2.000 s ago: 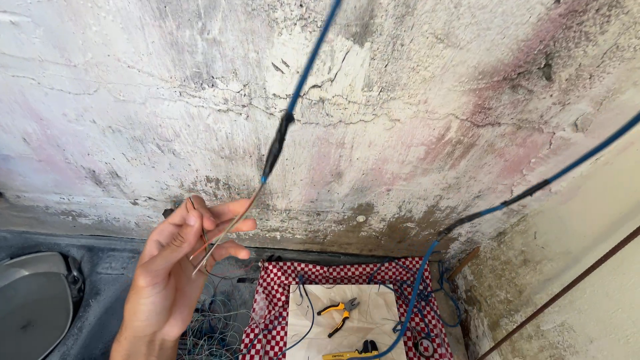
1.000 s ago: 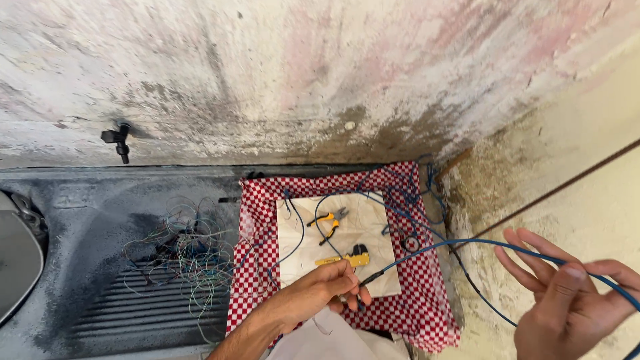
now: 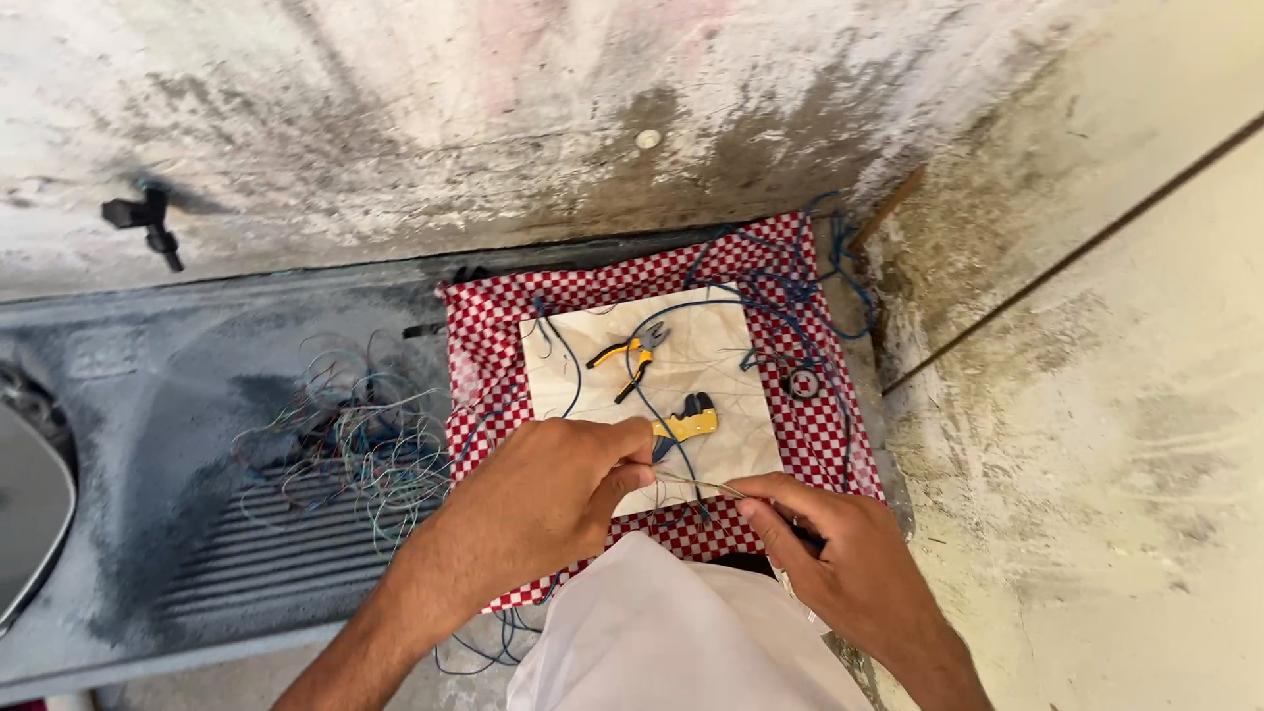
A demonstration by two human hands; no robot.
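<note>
My left hand [image 3: 563,479] pinches one end of a thin, pale stripped wire [image 3: 696,483] between thumb and finger. Its other side runs into my right hand [image 3: 829,543], which is closed around the wire and a dark cable part mostly hidden by the fingers. Just beyond them, a yellow wire stripper [image 3: 691,423] lies on a cream board [image 3: 741,434], partly behind my left hand. Combination pliers [image 3: 647,341] with yellow and black handles lie farther back, handles spread. A blue cable [image 3: 642,390] curves over both tools.
A red and white checkered cloth [image 3: 474,346] lies under the board, with blue cable coils [image 3: 854,306] at its back right corner. Tangled thin wires [image 3: 370,444] lie on the ribbed grey washboard sink [image 3: 247,583]. A black tap [image 3: 148,222] juts from the wall; a round grey basin [image 3: 30,494] is at far left.
My hands have come together low in front of me, the right moving in from the far right. One second ago a blue cable stretched between them; now a thin pale wire does.
</note>
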